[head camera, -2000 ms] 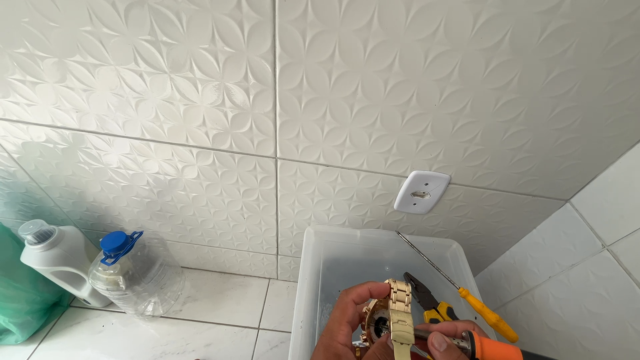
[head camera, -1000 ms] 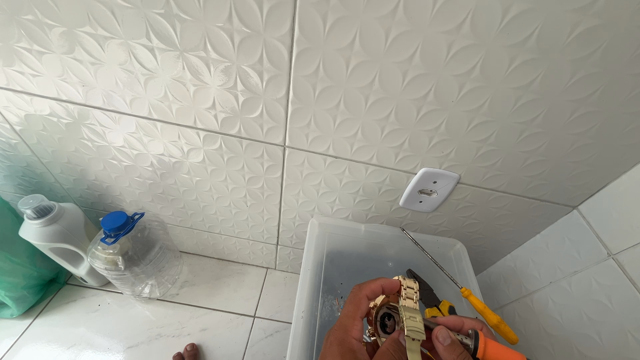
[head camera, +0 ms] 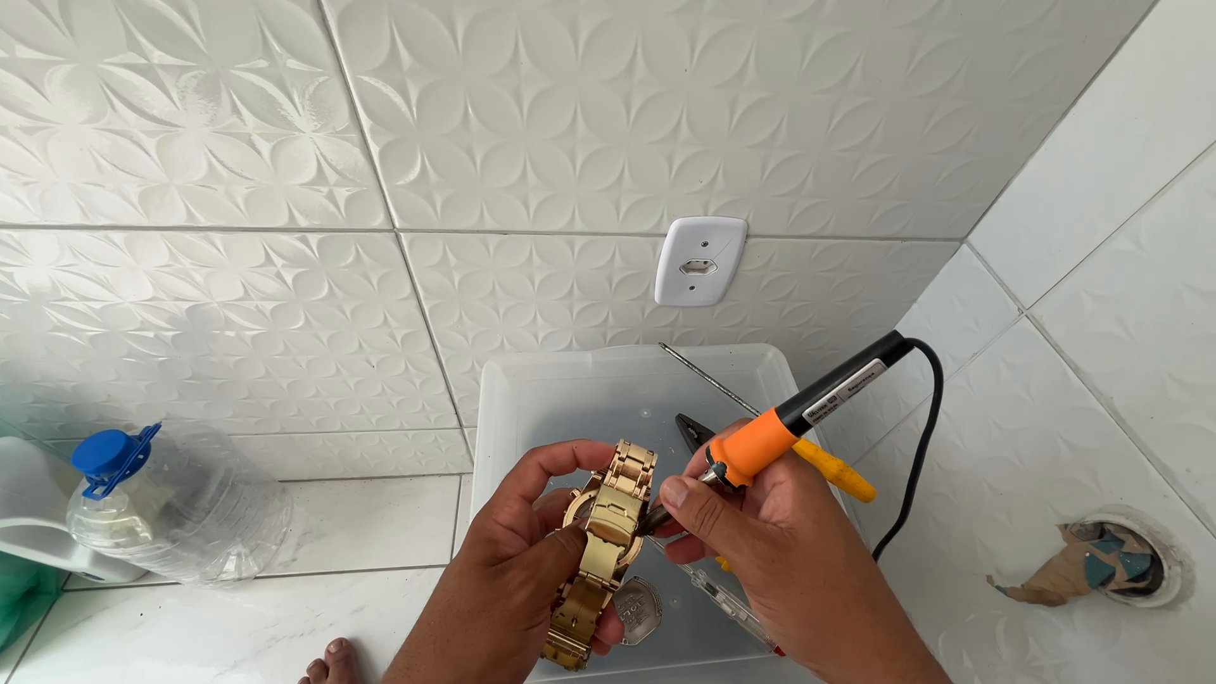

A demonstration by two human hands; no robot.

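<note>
My left hand (head camera: pixel 518 560) grips a gold-coloured metal wristwatch (head camera: pixel 608 532), its bracelet and folding clasp facing up. My right hand (head camera: pixel 760 522) holds a corded soldering iron (head camera: pixel 760 445) with an orange and black handle by its metal front part. The iron's lower end reaches the side of the watch; its very tip is hidden by the bracelet. Below the watch lies a round metal watch case back (head camera: pixel 637 610) on the translucent plastic box (head camera: pixel 503 389). A yellow-handled screwdriver (head camera: pixel 836 470) lies behind my right hand, beside dark plier jaws (head camera: pixel 693 429).
A clear tester-like screwdriver (head camera: pixel 727 603) lies on the box at the front. A wall socket (head camera: pixel 701 262) is behind it. At left stand a clear bottle with a blue cap (head camera: pixel 180 513) and a white jug (head camera: pixel 38 513). A paper-stuffed pipe opening (head camera: pixel 1126 560) is at right.
The soldering iron has swung more upright, and its black handle and cord now show. The watch and both hands sit higher in view as the view has shifted right and down.
</note>
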